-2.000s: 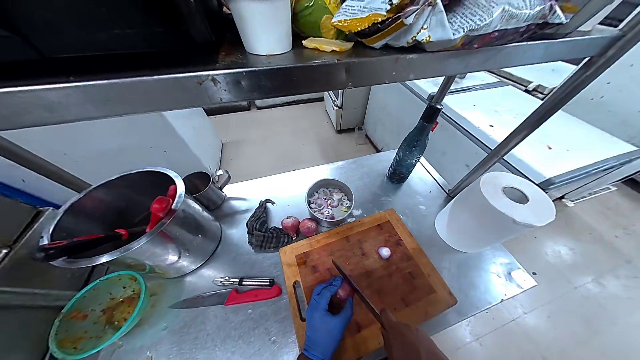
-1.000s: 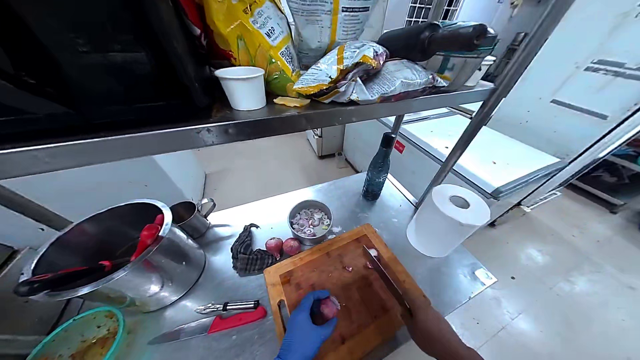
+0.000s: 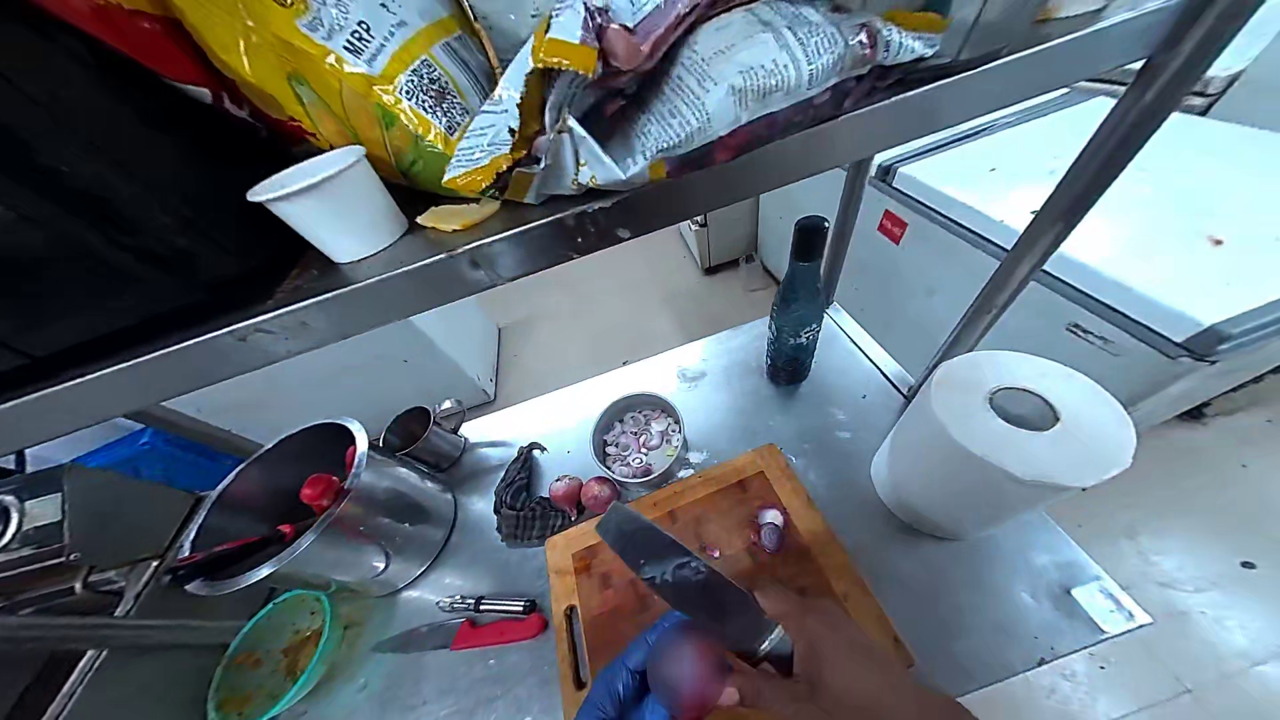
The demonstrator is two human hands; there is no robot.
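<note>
My left hand point(image 3: 632, 680), in a blue glove, holds a red onion point(image 3: 688, 672) over the near part of the wooden cutting board point(image 3: 835, 560). My bare right hand point(image 3: 825, 655) grips a broad-bladed knife point(image 3: 690, 580), its blade angled up and left over the board beside the onion. Small onion pieces point(image 3: 769, 530) lie on the board's right half. Just beyond the board stands a metal bowl point(image 3: 598, 440) of sliced onion. Two whole red onions point(image 3: 582, 494) sit beside a dark checked cloth point(image 3: 522, 505).
Left of the board lie a red-handled knife point(image 3: 498, 631) and a peeler point(image 3: 487, 605). Further left are a steel pot point(image 3: 405, 530), a steel mug point(image 3: 424, 438) and a green-rimmed bowl point(image 3: 325, 650). A bottle point(image 3: 797, 310) and paper roll point(image 3: 960, 460) stand right, below a metal shelf point(image 3: 560, 240).
The knife has moved from the board's right side to beside the onion in my left hand. The onion is now raised nearer the camera. The view has shifted.
</note>
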